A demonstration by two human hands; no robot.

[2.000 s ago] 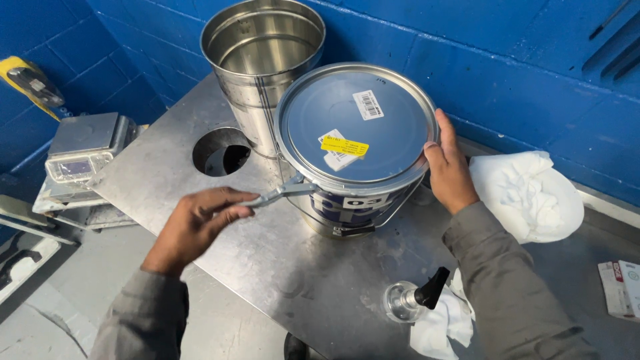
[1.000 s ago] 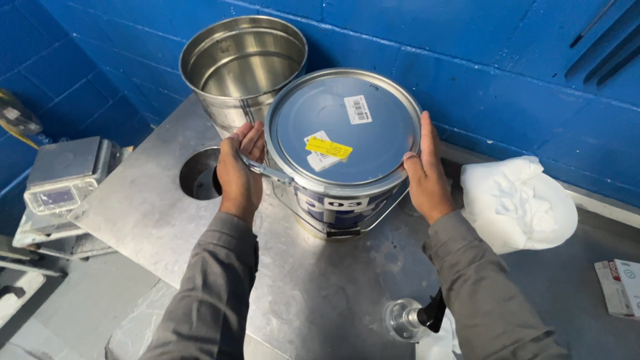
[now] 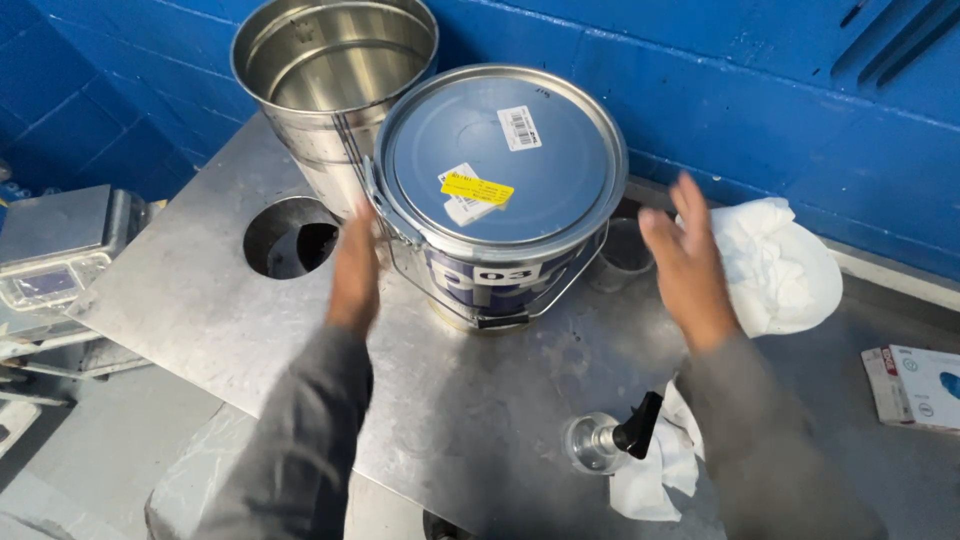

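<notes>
A lidded metal pail (image 3: pixel 502 157) with a blue-grey lid, stickers and a wire handle stands upright on the steel table. A lever-type ring clamp (image 3: pixel 394 214) lies along the left of its rim. My left hand (image 3: pixel 358 274), blurred, is beside the pail's left side below that lever; whether it touches is unclear. My right hand (image 3: pixel 690 262) hangs in the air to the right of the pail, fingers apart and holding nothing. Behind and left of the pail stands an open, tall metal bucket (image 3: pixel 322 142).
The steel tabletop (image 3: pixel 187 322) has a round hole (image 3: pixel 289 238) at left. A digital scale (image 3: pixel 60 247) stands beyond its left edge. A clear spray bottle (image 3: pixel 600 442), white cloths (image 3: pixel 656 480), a white bundle (image 3: pixel 780 270), a clear cup (image 3: pixel 624 244) and a box (image 3: pixel 915 386) lie right.
My left hand was on the clamp lever two seconds ago, with the lever swung outward; the lever now lies against the rim. My right hand has come off the pail's right side.
</notes>
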